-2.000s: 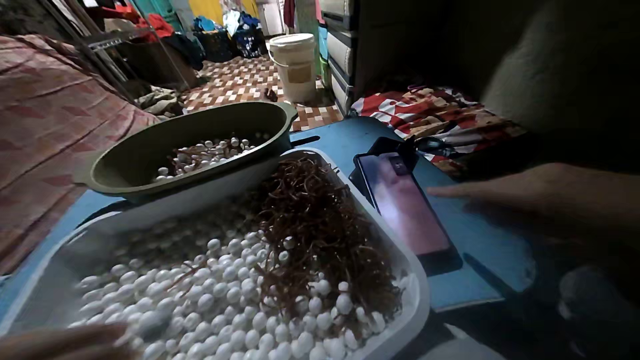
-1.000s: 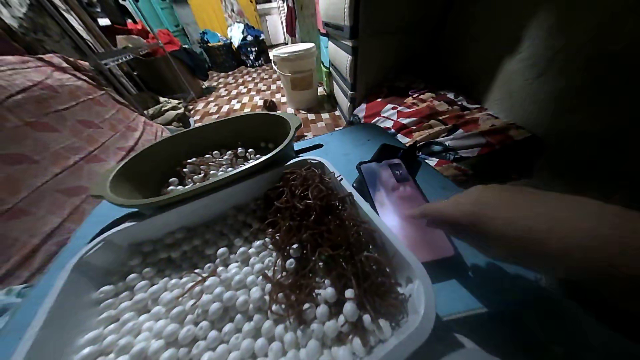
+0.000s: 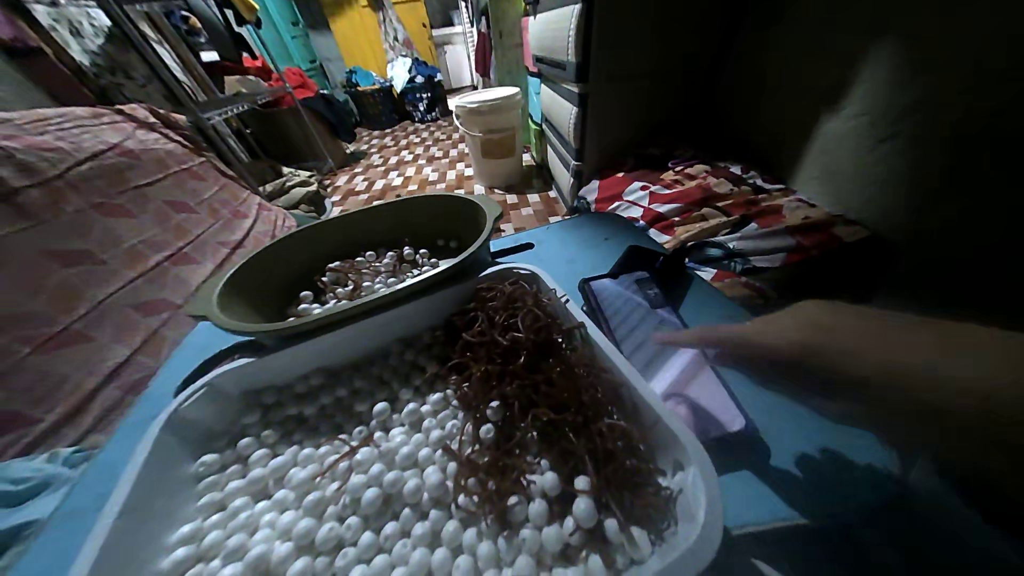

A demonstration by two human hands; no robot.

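My right hand (image 3: 768, 340) reaches in from the right, a finger extended over a smartphone (image 3: 668, 360) lying on the blue surface (image 3: 760, 496); whether the fingertip touches it cannot be told. My left hand is out of view. In front of me a white plastic tray (image 3: 704, 496) holds many white beads (image 3: 384, 488), with a tangle of thin dark brown strands (image 3: 520, 344) heaped along its right side. Behind the tray stands an oval olive-green basin (image 3: 240, 280) with more white beads and some brown strands in it.
Patterned cloth (image 3: 120, 256) drapes at the left. A lidded white bucket (image 3: 490, 136) stands on the checkered floor (image 3: 400, 160) beyond the basin. Stacked drawers (image 3: 560, 96) rise behind the table. Red-and-white patterned fabric (image 3: 704, 208) lies behind the phone.
My left hand, at the tray's lower left two seconds ago, has gone out of view. My right hand still hovers by the phone, with a finger now pointing across it.
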